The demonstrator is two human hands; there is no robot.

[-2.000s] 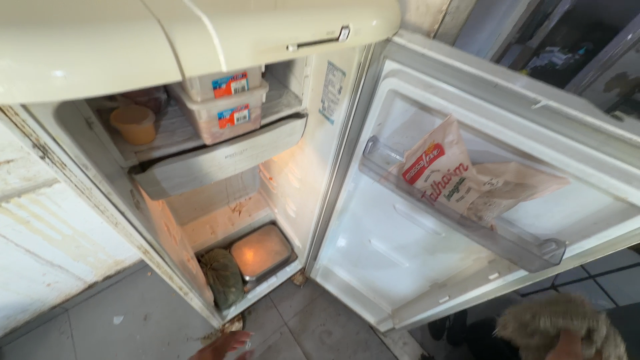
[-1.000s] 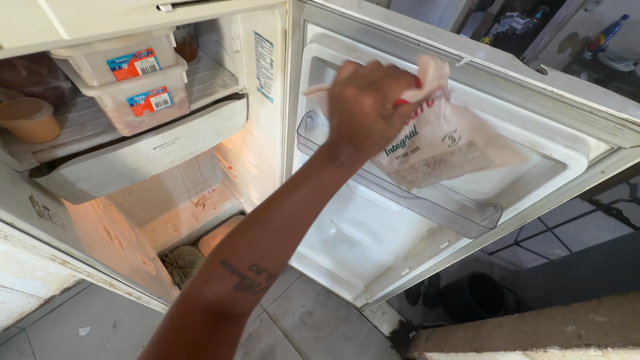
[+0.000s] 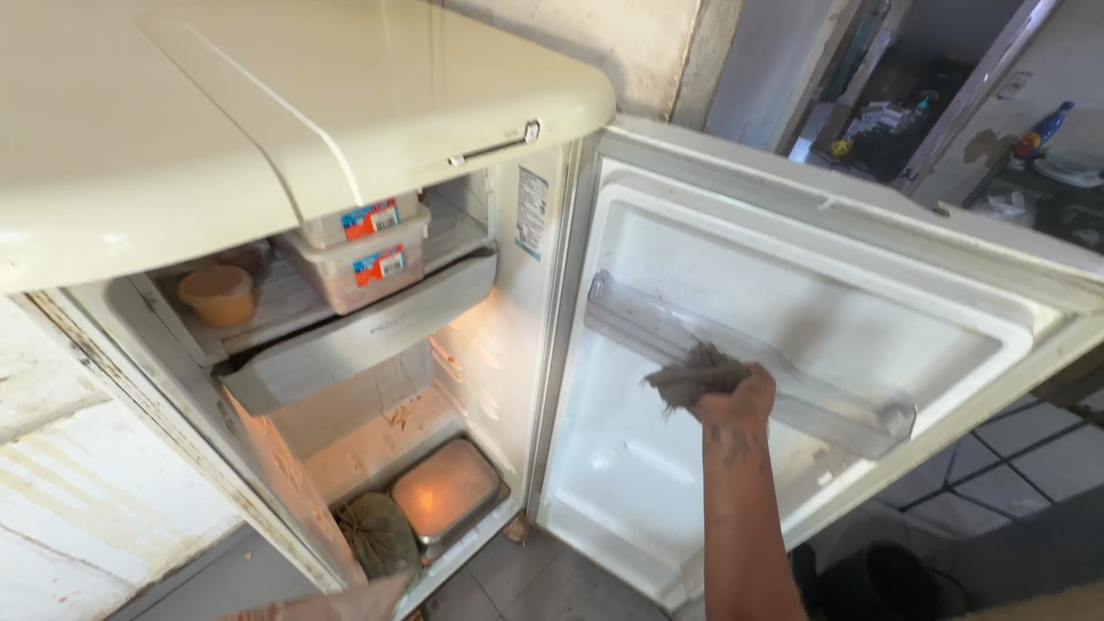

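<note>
My right hand (image 3: pixel 737 397) holds a bunched, frayed grey-brown cloth (image 3: pixel 697 376) in front of the clear plastic shelf (image 3: pixel 811 405) of the open refrigerator door (image 3: pixel 638 466). No bag shows on that shelf. A blurred pinkish shape (image 3: pixel 345 602) crosses the bottom edge at the left, below the refrigerator opening. Whether it is my left hand, or something held by it, cannot be told.
Inside the refrigerator, stacked plastic tubs (image 3: pixel 371 267) and an orange-filled cup (image 3: pixel 217 295) sit above a drawer front (image 3: pixel 371 332). Lower down are a lidded metal container (image 3: pixel 448 487) and a dark greenish round thing (image 3: pixel 377 535). A black bucket (image 3: pixel 880 582) stands beyond the door.
The printed plastic bag, gripped by a hand at the door shelf one second ago, is gone from there. My right hand has come in front of the shelf with the cloth.
</note>
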